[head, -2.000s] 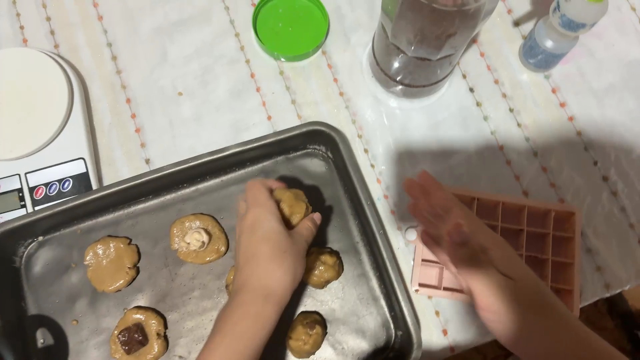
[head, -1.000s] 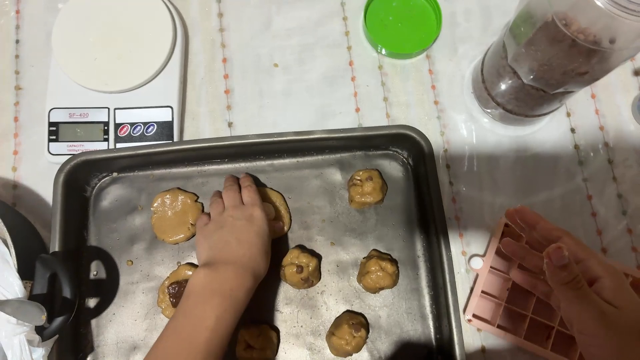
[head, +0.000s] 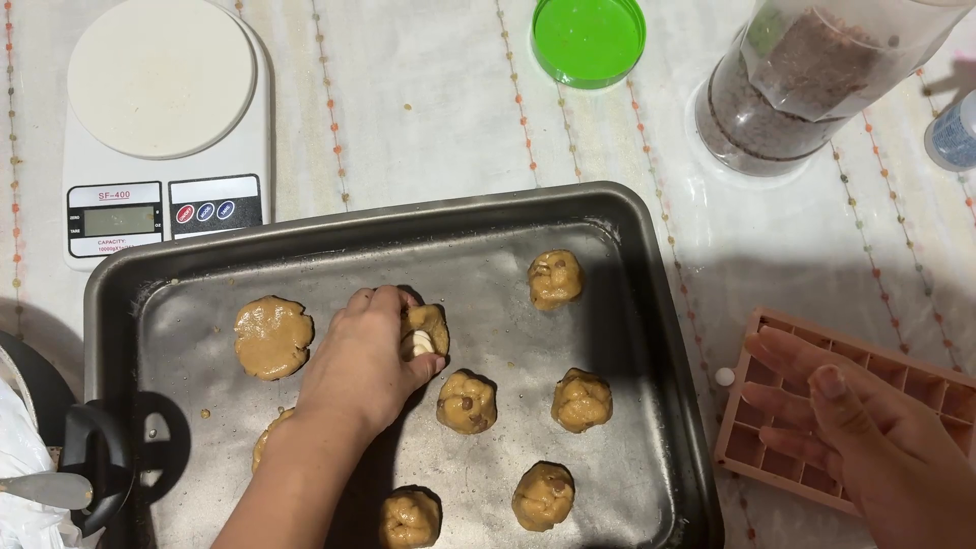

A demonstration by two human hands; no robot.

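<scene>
My left hand [head: 366,358] is closed around a piece of cookie dough with a white filling [head: 425,332], its edge folded up, on the dark metal baking tray [head: 488,252]. Left of it lies a flattened dough disc [head: 273,337]; another disc is mostly hidden under my forearm. Several dough balls sit to the right and below, among them a ball with chocolate chips [head: 467,402]. My right hand [head: 854,427], fingers spread and holding nothing, hovers over the pink ice cube tray [head: 846,499].
A white kitchen scale [head: 164,84] stands behind the tray at the left. A green lid [head: 589,38], a clear jar of brown contents [head: 770,99] and a small bottle [head: 955,133] are at the back. A black-handled pot [head: 95,469] overlaps the tray's left side.
The filled disc, lying open and flat two seconds ago, is now in my left hand with its edge raised. That hand has left the dough ball it was touching then. The view has shifted.
</scene>
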